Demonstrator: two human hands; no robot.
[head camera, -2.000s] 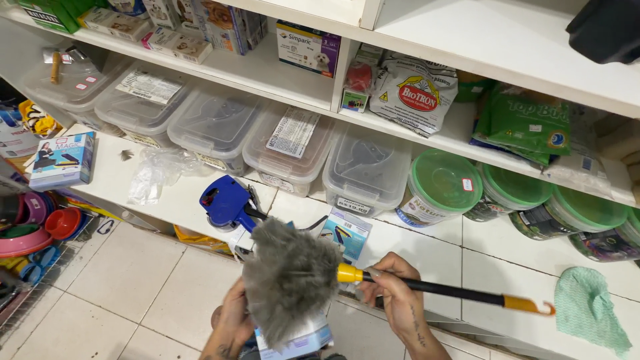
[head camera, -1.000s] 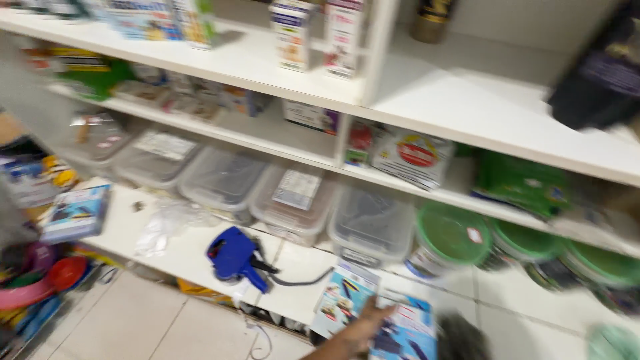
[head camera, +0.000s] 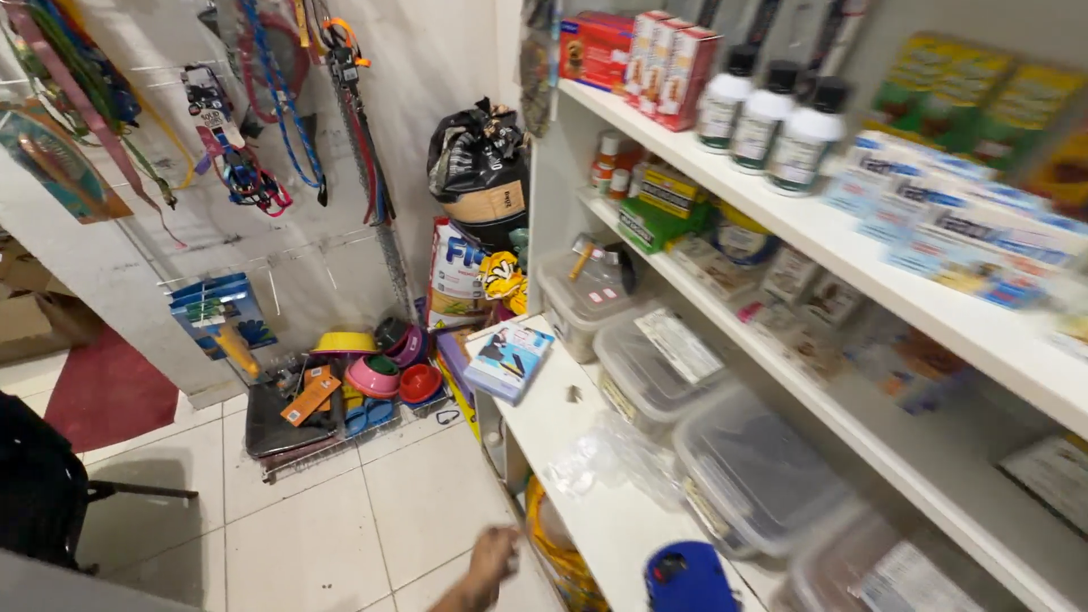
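My left hand (head camera: 491, 561), blurred, is low in the head view, over the floor tiles just left of the white lower shelf (head camera: 544, 425). Its fingers look partly curled; whether they hold anything does not show. To its right on that shelf lies a blue label gun (head camera: 690, 580), cut off by the bottom edge. Crumpled clear plastic (head camera: 608, 455) spreads above it, near a small dark scrap (head camera: 575, 393). A blue-and-white box (head camera: 510, 360) lies at the shelf's far end. My right hand is out of view.
Lidded clear bins (head camera: 756, 463) line the shelf's back. Above are shelves of boxes and white bottles (head camera: 807, 140). Pet bowls (head camera: 372, 376) fill a wire rack on the floor. Leashes (head camera: 285, 110) hang on the wall. A dark chair (head camera: 38, 484) stands left.
The view has swung left. Two seconds ago both hands held a grey fluffy duster; one second ago a hand was on blue-and-white boxes. The duster and those boxes are out of view now.
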